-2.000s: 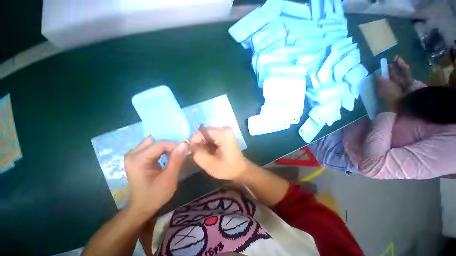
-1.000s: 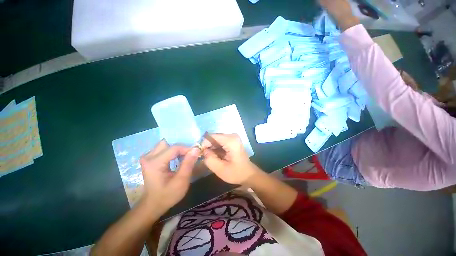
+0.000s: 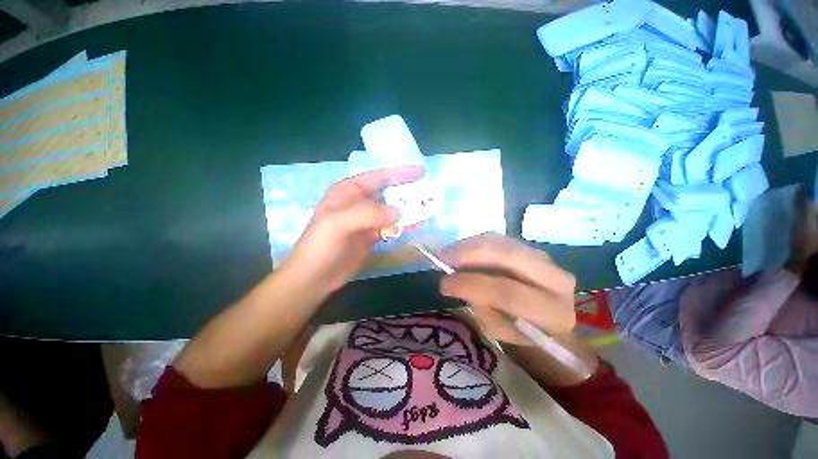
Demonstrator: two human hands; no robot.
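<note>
My left hand (image 3: 345, 218) grips a light-blue plastic housing (image 3: 392, 142) near its slotted end, fingers on its left side. A small yellowish adhesive piece (image 3: 390, 232) shows at my left fingertips, below the housing. My right hand (image 3: 516, 285) holds thin silver tweezers (image 3: 432, 257) like a pen, with the tip just below the slotted end; whether it touches anything is unclear. The shiny pale-blue adhesive sheet (image 3: 471, 193) lies flat on the bench under the housing and my left hand.
Spare striped adhesive sheets (image 3: 63, 125) lie at the left. A large jumbled pile of housings (image 3: 619, 134) is at the right. Beyond it is a small pale sheet (image 3: 796, 123). A person's pink sleeve (image 3: 740, 327) shows at the right edge. The green bench (image 3: 224, 81) has its edge before me.
My right hand has moved away from my left fingertips, down and right, and the tweezers now point at the slotted end. The housing is turned so its holes show. The view has shifted.
</note>
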